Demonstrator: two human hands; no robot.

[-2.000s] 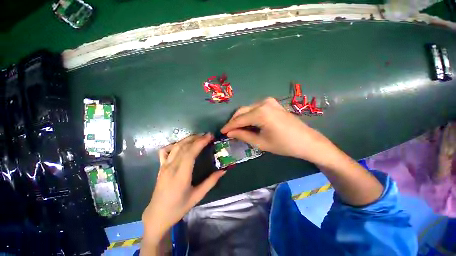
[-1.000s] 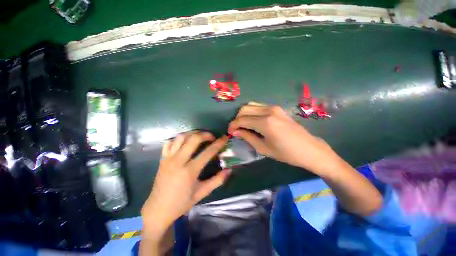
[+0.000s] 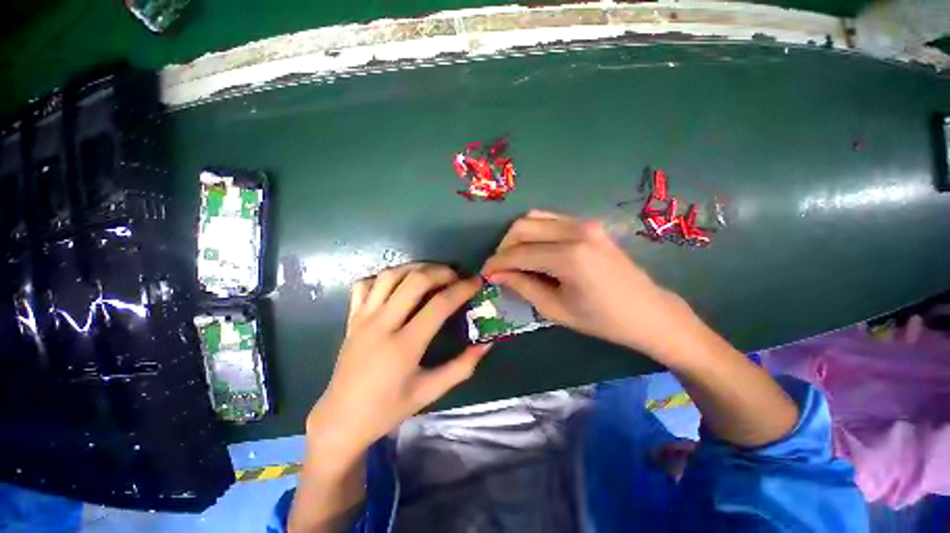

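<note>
A phone housing assembly (image 3: 504,313) with green board and grey plate lies in front of me, partly covered by my hands. My left hand (image 3: 401,338) holds its left end between fingers and thumb. My right hand (image 3: 583,276) is over its right part, thumb and fingertips pinched at the upper edge. A bit of red shows at the fingertips of both hands; the part itself is mostly hidden. Two loose piles of small red parts lie beyond: one pile (image 3: 485,172) ahead, another pile (image 3: 675,217) to the right.
Two phone housings (image 3: 232,234) (image 3: 233,364) lie at left beside the glossy black blister tray (image 3: 94,302). The pale edge rail (image 3: 500,36) curves along the far side, with a phone (image 3: 158,10) on the belt beyond. Another item (image 3: 945,152) is cut off at right. A pink-sleeved person (image 3: 885,416) is at right.
The view has shifted, so the bench things sit further right in the picture. Both hands remain at the phone, fingertips still close together at its upper edge.
</note>
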